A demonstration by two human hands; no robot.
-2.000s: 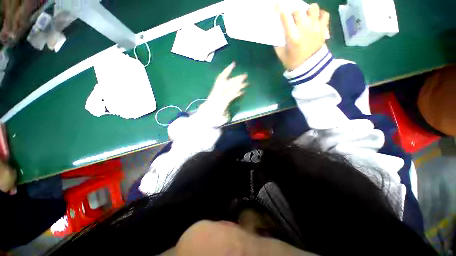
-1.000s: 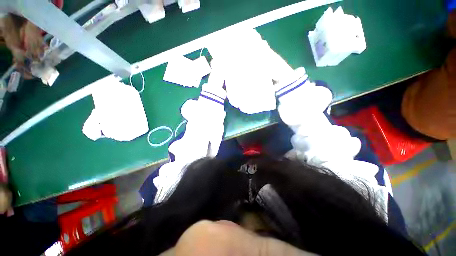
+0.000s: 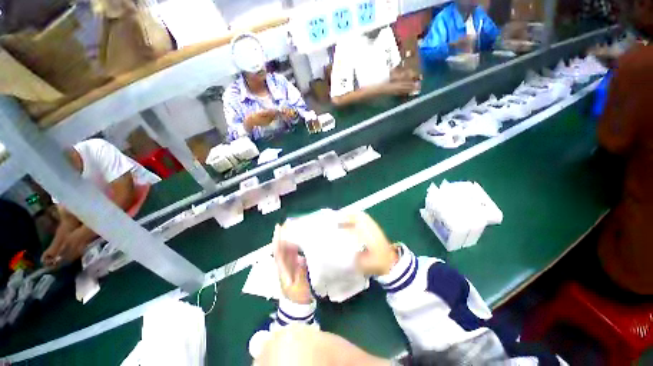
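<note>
My left hand (image 3: 291, 268) and my right hand (image 3: 374, 245) hold a bundle of white cartons (image 3: 331, 250) between them, above the green bench near the white strip. The bundle is overexposed, so I cannot tell single pieces or whether they are flat or opened. Small white leaflets (image 3: 262, 277) lie just left of my left hand, partly hidden by it. A white stack (image 3: 174, 334) lies at the lower left beside the metal post. A group of upright opened cartons (image 3: 458, 214) stands on the bench to the right.
A metal post (image 3: 122, 214) rises at left. Beyond the white strip (image 3: 422, 170), the belt carries rows of white cartons (image 3: 268, 191) and pale pieces (image 3: 494, 114). Several people work opposite; another person (image 3: 630, 164) sits at right on a red stool (image 3: 608, 318). A white loop hangs at the post.
The view has tilted up, showing the belt and the people opposite. My left hand, empty two seconds ago, has joined my right hand on the white bundle, now held up.
</note>
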